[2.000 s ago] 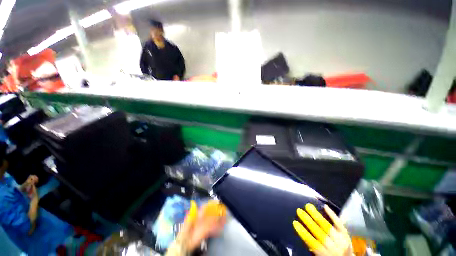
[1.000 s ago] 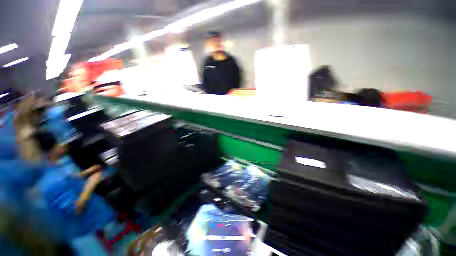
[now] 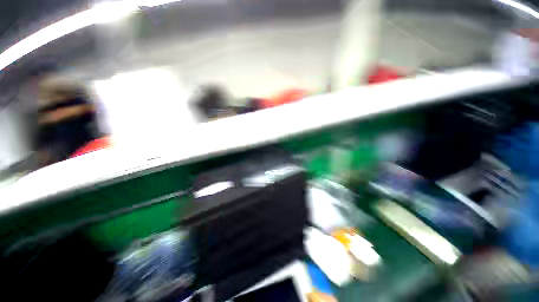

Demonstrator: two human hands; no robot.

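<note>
The view is strongly blurred. A black tablet [image 3: 269,292] shows at the bottom edge, cut off, on a white mat [image 3: 300,277]. A small orange patch [image 3: 322,296] at the bottom edge, right of the mat, may be a covered fingertip of my right hand, but the blur hides what it is. My left hand is out of the picture. A tall stack of black trays [image 3: 251,224] with white labels stands behind the tablet.
White wipes [image 3: 328,255] with an orange item [image 3: 344,237] lie right of the trays. A long cream bar [image 3: 416,231] lies further right on the green bench. Bagged films [image 3: 151,268] are at left. A white shelf [image 3: 266,127] crosses above. A dark-clothed person [image 3: 62,115] stands behind it.
The camera has swung right, so the trays appear further left and the cream bar shows. Both hands, seen at the tablet two seconds ago, had left the picture one second ago.
</note>
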